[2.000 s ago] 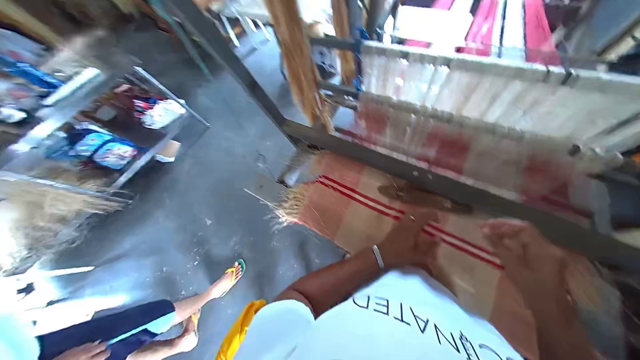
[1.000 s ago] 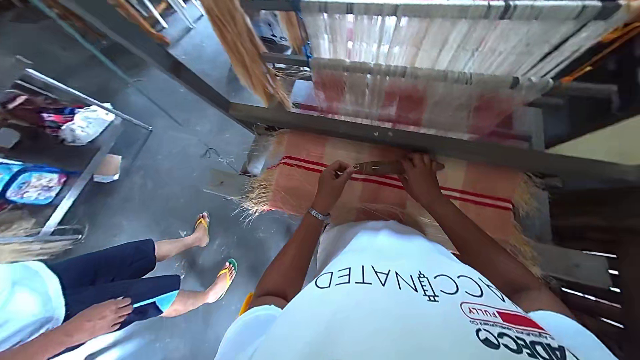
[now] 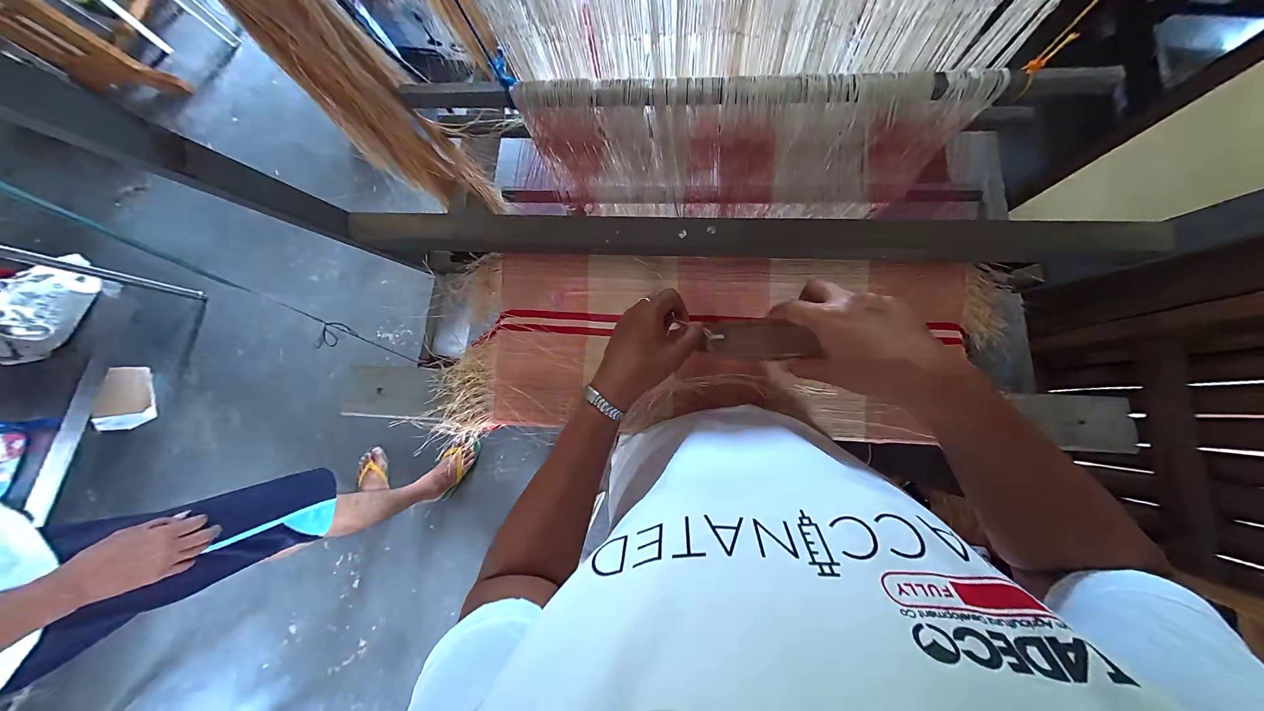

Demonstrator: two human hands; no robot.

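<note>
My right hand (image 3: 859,331) grips the right end of a wooden weaving shuttle (image 3: 765,340), held level over the woven cloth. At the shuttle's left end, my left hand (image 3: 652,341) has its thumb and fingertips pinched together on what looks like pale thread. The striped cloth (image 3: 543,380), pink and straw-coloured with thin red lines, lies on the loom in front of my body, its side edges fringed with loose fibre. Beyond the loom's front beam (image 3: 592,235), pale and red warp threads (image 3: 741,148) run up to a rod and further back.
A hank of brown fibre (image 3: 365,99) hangs left of the warp. A seated person's hand (image 3: 148,553) rests on their dark shorts at the lower left. A small cardboard box (image 3: 125,397) stands near a metal-framed rack. Wooden slats (image 3: 1175,425) lie to the right.
Two seconds ago my hands were blurred over the cloth; one second ago both were at the shuttle. My left hand now pinches at its left end. The view has shifted.
</note>
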